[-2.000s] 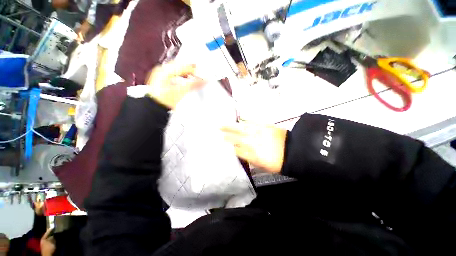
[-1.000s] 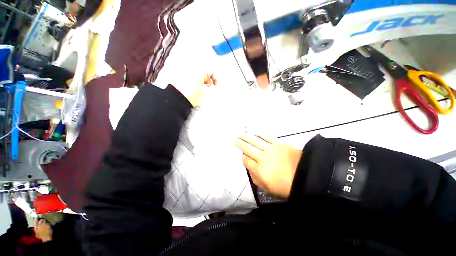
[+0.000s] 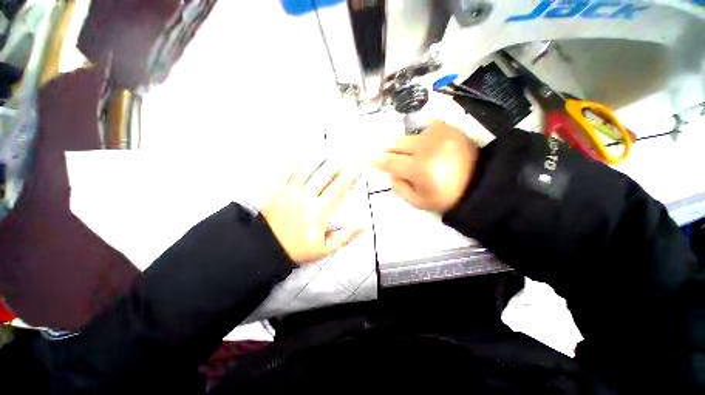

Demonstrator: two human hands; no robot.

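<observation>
The quilted panel lies white side up on the table in front of the needle, with thin dark diamond lines and a dark right edge. My left hand lies flat on it with the fingers spread, holding nothing. My right hand is at the panel's upper right edge, just below the presser foot, fingers bent; whether it pinches the fabric is hidden by glare. The presser foot and needle area of the sewing machine is just above both hands.
Scissors with red and yellow handles lie right of the needle, partly behind my right sleeve. Black labels and a blue-tipped tool lie beside them. Maroon pieces are at the left. A ruler-marked edge runs along the front.
My left hand has moved down from beside the needle and spread over the panel. My right hand has moved up towards the presser foot. More white fabric shows at the left.
</observation>
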